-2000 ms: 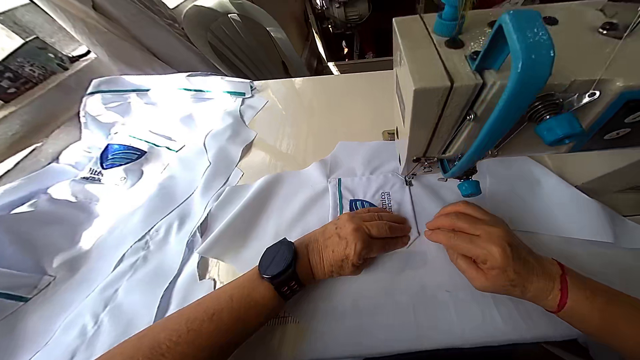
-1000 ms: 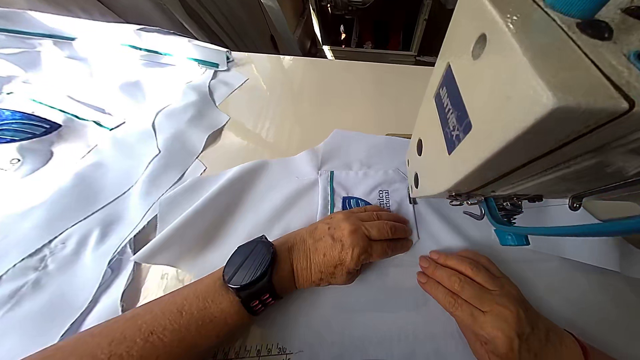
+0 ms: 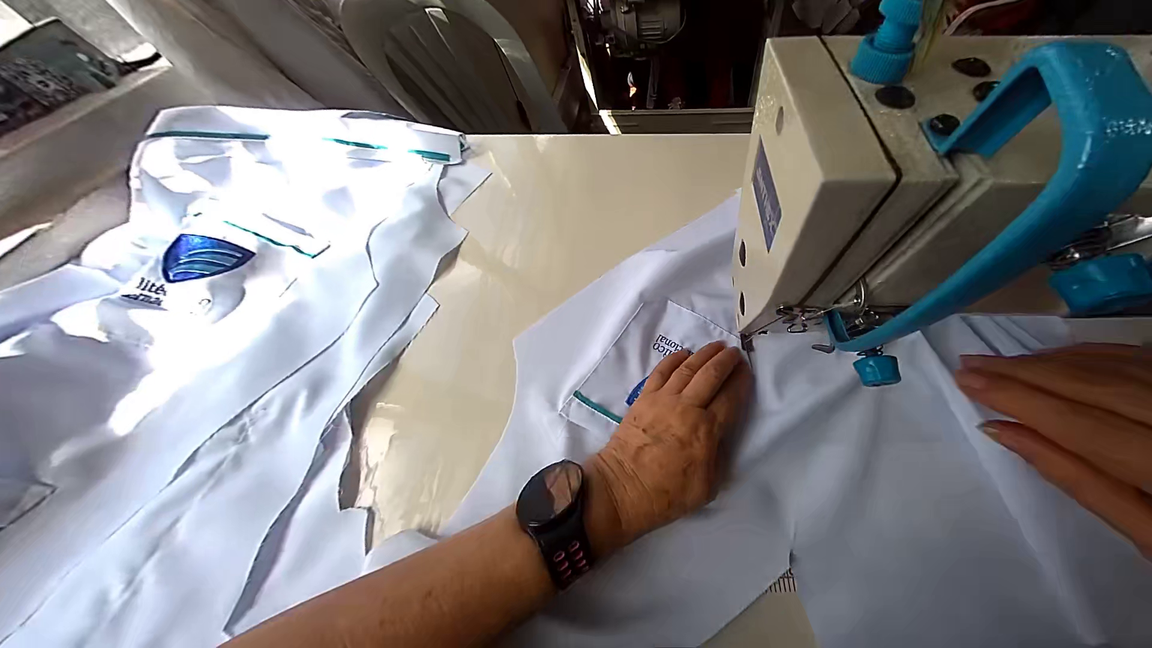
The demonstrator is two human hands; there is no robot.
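Observation:
A white fabric panel (image 3: 576, 360) lies under the needle area of a sewing machine (image 3: 828, 171) with a blue finger guard (image 3: 1071, 162). On the panel is a white patch pocket (image 3: 612, 360) with a green trim line and a blue embroidered emblem, turned at an angle. My left hand (image 3: 679, 432) rests flat on the pocket and cloth, fingertips beside the presser foot area, covering part of the emblem. My right hand (image 3: 1071, 423) lies over the cloth right of the machine head, fingers extended together, partly cut off by the view's edge. The needle itself cannot be made out.
Other white cut pieces (image 3: 297, 378) with green trim and a blue emblem are spread at the left over the cream tabletop (image 3: 576, 198). A plastic chair (image 3: 450, 54) stands behind the table. Part of a printed ruler scale (image 3: 783, 581) shows near the front.
The pocket and panel have turned; the green trim, upright at the pocket's left before, is now at its lower left. My right hand has moved right, away from my left hand. The view has shifted.

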